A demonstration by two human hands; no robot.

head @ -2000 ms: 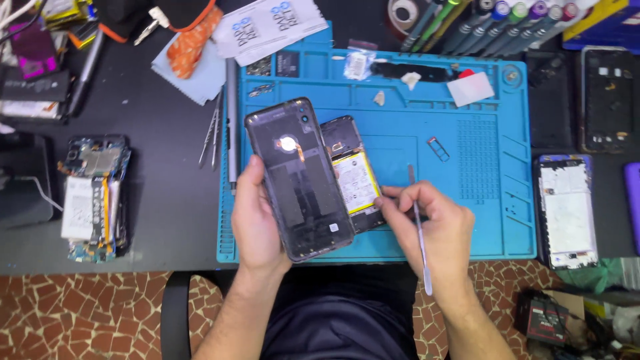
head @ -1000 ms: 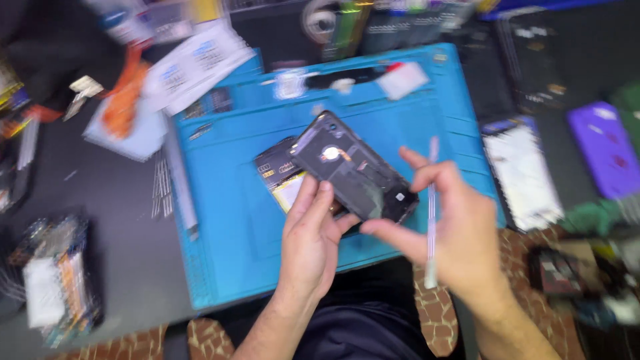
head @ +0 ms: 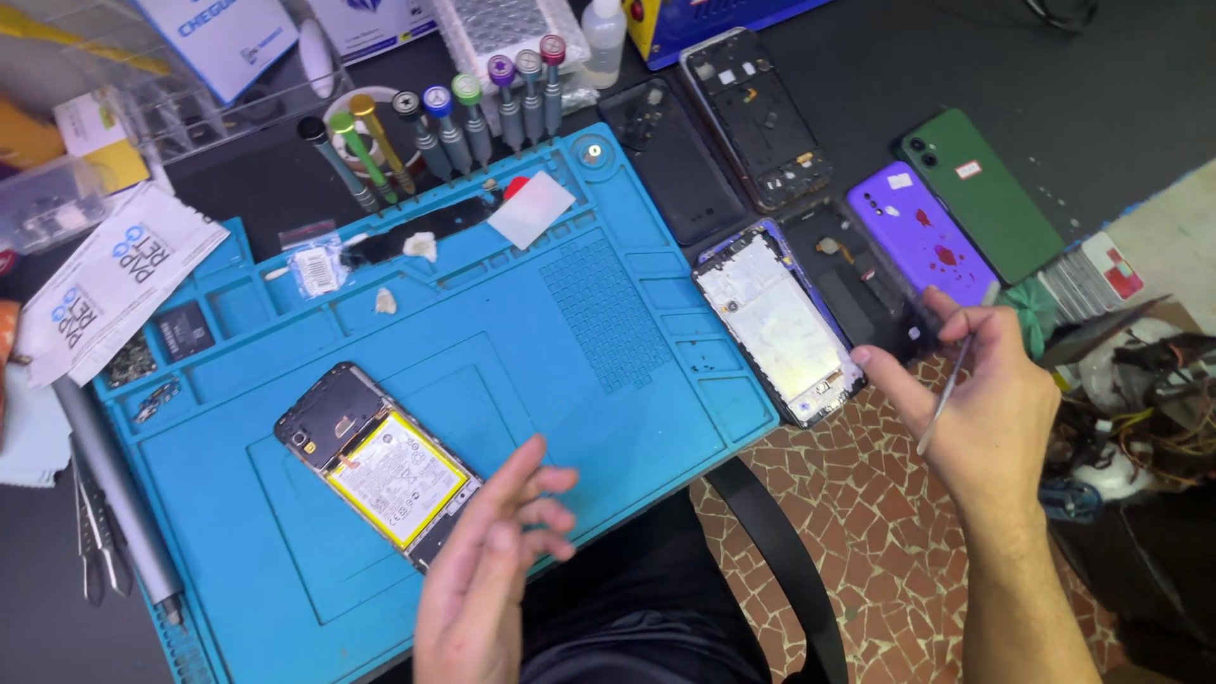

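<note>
An opened smartphone with its battery exposed point(head: 399, 480) lies tilted on the blue silicone repair mat point(head: 608, 484). Beside its lower end my left hand point(head: 499, 560) is raised with fingers apart, holding nothing. At the right, my right hand point(head: 978, 399) has a thin metal pry tool point(head: 943, 399) tucked in it and its thumb and fingers at the lower end of the black phone back cover point(head: 860, 275). That cover rests between a phone frame with a bare silvery plate point(head: 784, 328) and a purple phone cover with red marks point(head: 917, 228). Whether the fingertips still grip the cover is unclear.
Precision screwdrivers point(head: 456, 119) stand along the mat's top edge. A grey pen-like tool point(head: 123, 503) and tweezers point(head: 95, 532) lie left. A green phone cover point(head: 983, 195), another opened phone point(head: 755, 119) and a dark phone shell point(head: 674, 161) lie on the right of the table.
The black back cover has moved from over the opened phone to the right of the mat, along with my right hand. My left hand has let go. The view has swung right.
</note>
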